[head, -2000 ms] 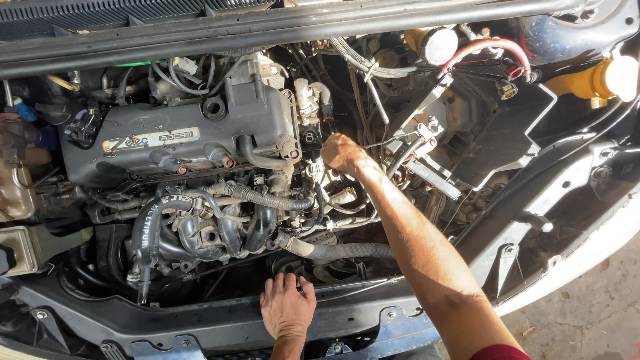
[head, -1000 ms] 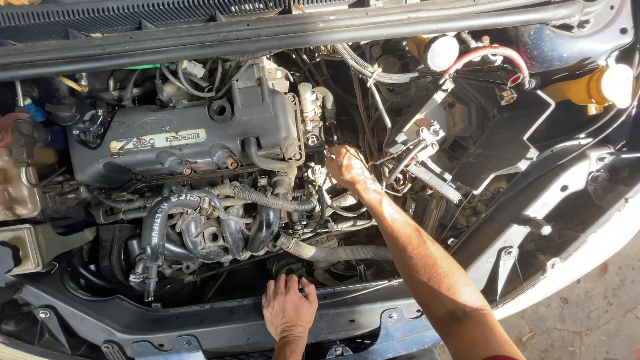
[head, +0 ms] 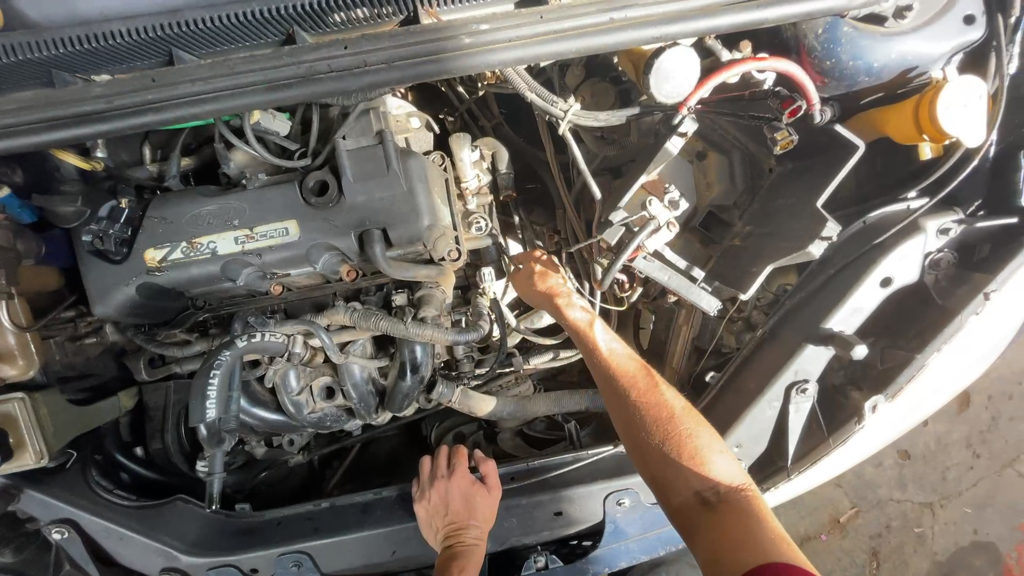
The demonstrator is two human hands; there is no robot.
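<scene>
My right hand (head: 542, 280) reaches into the engine bay, its fingers curled in beside the hoses at the right end of the black plastic engine cover (head: 272, 232). What those fingers hold, if anything, is hidden. A metal coolant fitting (head: 472, 172) stands just above this hand. Thin wires and a wiring connector (head: 486, 278) lie about it. My left hand (head: 458, 498) rests palm down on the black front crossmember (head: 344, 524), its fingers over the rear edge and holding nothing. Behind its fingertips runs a thick corrugated hose (head: 544, 404).
A red cable (head: 752, 70) arcs over the upper right, near a yellow filler neck with a white cap (head: 962, 110). A loose metal bracket and terminal (head: 660, 216) sit right of my right hand. The cowl edge (head: 400, 48) spans the top.
My right hand has shifted slightly down and to the right against the engine. My left hand stays on the crossmember.
</scene>
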